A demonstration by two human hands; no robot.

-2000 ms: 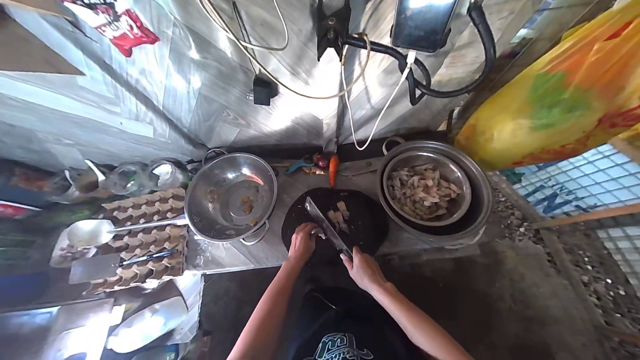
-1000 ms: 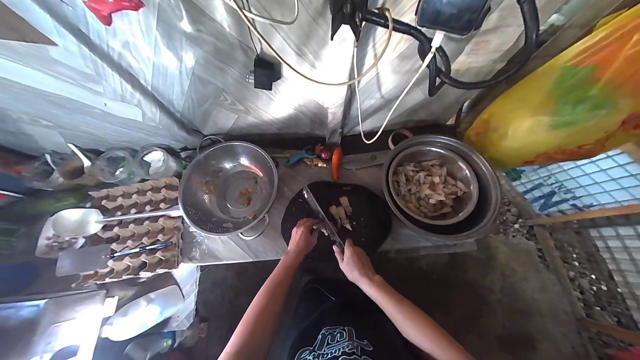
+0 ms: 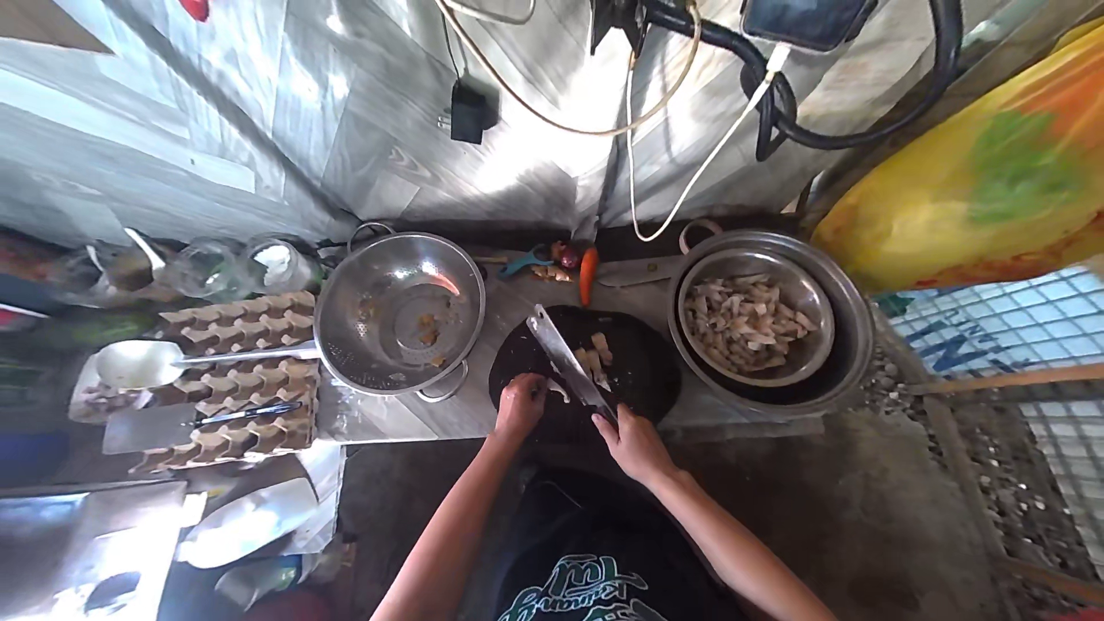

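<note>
A dark round chopping board (image 3: 638, 392) lies on the counter before me. My right hand (image 3: 634, 440) grips the handle of a wide-bladed kitchen knife (image 3: 565, 358), whose blade slants away to the left over the board. Just left of the blade, my left hand (image 3: 522, 404) has its fingertips on a pale strip (image 3: 556, 391) that looks like meat. Several cut pale pieces (image 3: 595, 355) rest to the right of the blade. Farther right, a metal bowl (image 3: 825, 332) of similar pieces (image 3: 749, 323) sits inside a larger metal pot (image 3: 861, 345).
A metal colander (image 3: 345, 345) stands left of the board. Behind the board lie a carrot (image 3: 588, 274), a red onion (image 3: 567, 255) and another knife (image 3: 634, 272). Egg trays (image 3: 250, 371) bear a ladle (image 3: 142, 364) and a spatula (image 3: 151, 429). A yellow plastic bag (image 3: 931, 216) hangs at right.
My left hand has moved slightly left, away from the knife blade. The knife stays in my right hand over the board. The view has shifted a little.
</note>
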